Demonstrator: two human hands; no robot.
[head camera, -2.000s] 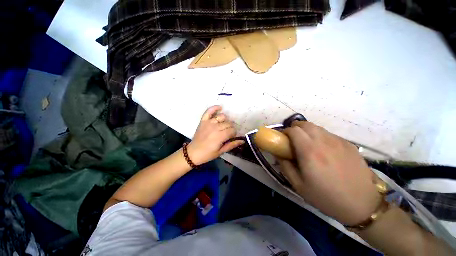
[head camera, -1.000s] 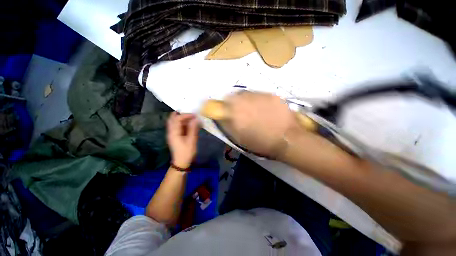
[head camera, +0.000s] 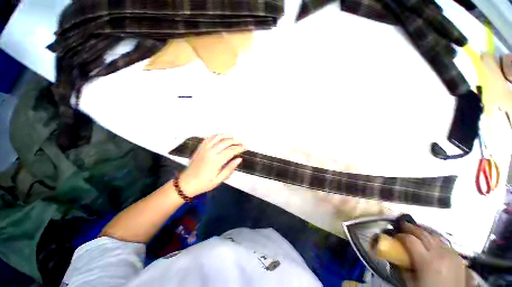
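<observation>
A long plaid strip (head camera: 337, 180) lies flat along the table's near edge, its tapered end at the left and its square end at the right. My left hand (head camera: 212, 163) rests on the strip near the tapered end, fingers together. My right hand (head camera: 429, 252) holds the tan handle of the steam iron (head camera: 359, 232) at the lower right, below and apart from the strip. The right hand is slightly blurred and partly cut off by the bottom edge.
A plaid stack (head camera: 168, 15) lies at the upper left, over tan card patterns (head camera: 216, 51). More plaid strips (head camera: 426, 47) lie at the upper right, by a black phone (head camera: 466, 120) and red-orange scissors (head camera: 486, 175). Another person's hand shows at the right edge (head camera: 505, 66).
The iron and my right hand have moved right and toward me, off the strip. My left hand has come down onto the strip, now in full view. The view has shifted right.
</observation>
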